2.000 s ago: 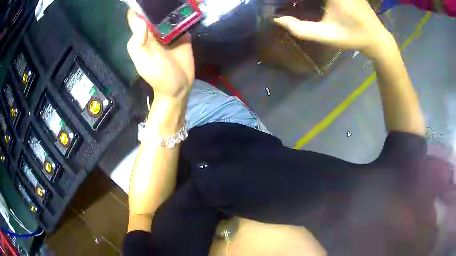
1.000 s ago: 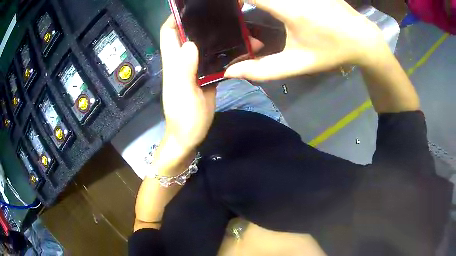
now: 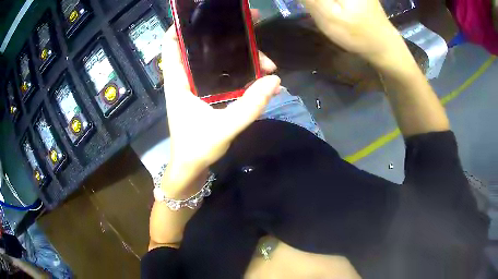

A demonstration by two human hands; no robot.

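Note:
The red device unit [image 3: 221, 52] is held upright in my left hand [image 3: 210, 120], its dark glossy screen side facing me and its top end cut off by the picture's edge. The fingers wrap the frame and the thumb lies at its lower right edge. No green strip shows below the screen. My right hand [image 3: 349, 24] is at the top, away from the unit and over the far bench edge. Its fingertips are cut off, so I cannot tell what it holds.
A black work tray [image 3: 123, 128] with several silvery units stands at left. Clear shiny plastic [image 3: 396, 6] lies at the top. A brown box surface [image 3: 93, 229] is at lower left. Part of a person in magenta [image 3: 478, 22] shows at top right.
The green strip seen earlier is now covered by dark panel. My right hand went to the unit's lower end, then moved off up and away. My left hand still holds the unit.

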